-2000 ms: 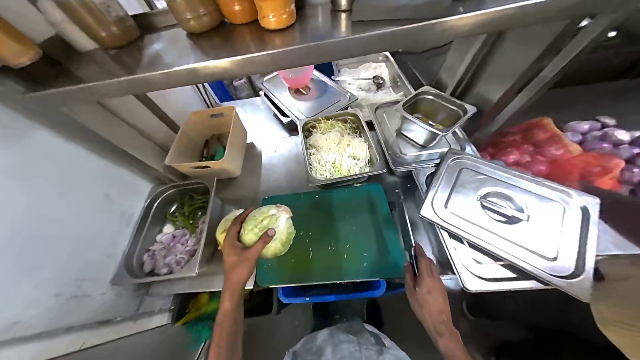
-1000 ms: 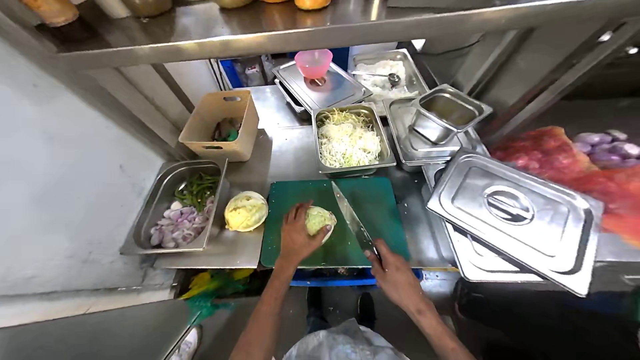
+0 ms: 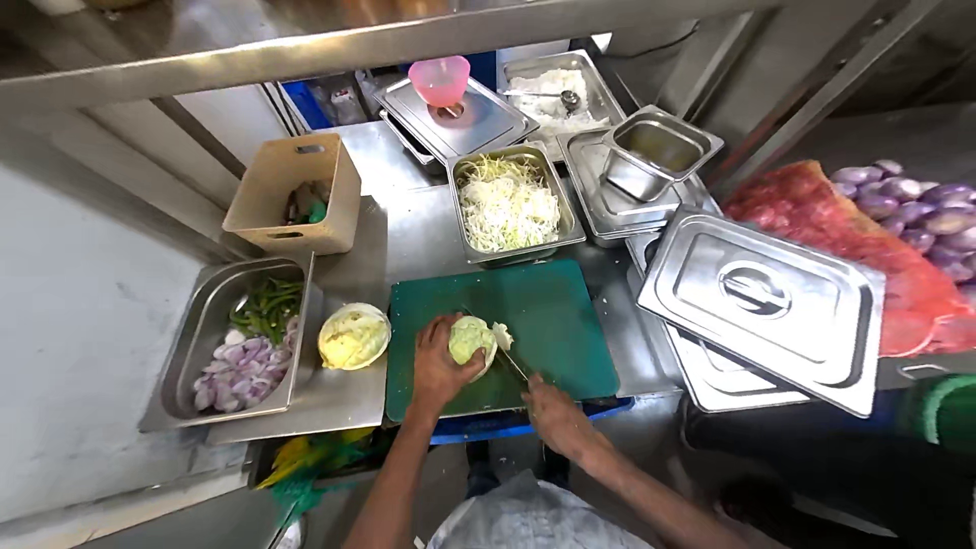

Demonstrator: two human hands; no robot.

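On a green cutting board (image 3: 549,313), my left hand (image 3: 444,366) holds a piece of cabbage (image 3: 471,341) from its left side. My right hand (image 3: 560,418) grips the handle of a kitchen knife (image 3: 512,366), whose blade lies along the right edge of the cabbage. A small pale cut piece (image 3: 502,336) sits against the blade's far side. Another cut cabbage piece (image 3: 354,336) rests on the steel counter, left of the board. Behind the board stands a steel pan of shredded cabbage (image 3: 509,206).
At left are a steel pan (image 3: 299,335) of sliced onions and green chillies and a tan bin (image 3: 347,191). Steel lids (image 3: 823,305) overlap at right, beside a red mesh sack (image 3: 862,267) and onions (image 3: 915,206). An overhead shelf (image 3: 305,53) crosses the top.
The knife has come from upright beside the cabbage down to its right edge, and a small piece now shows there. Two seconds ago my left hand was on cabbage at the board's left edge.
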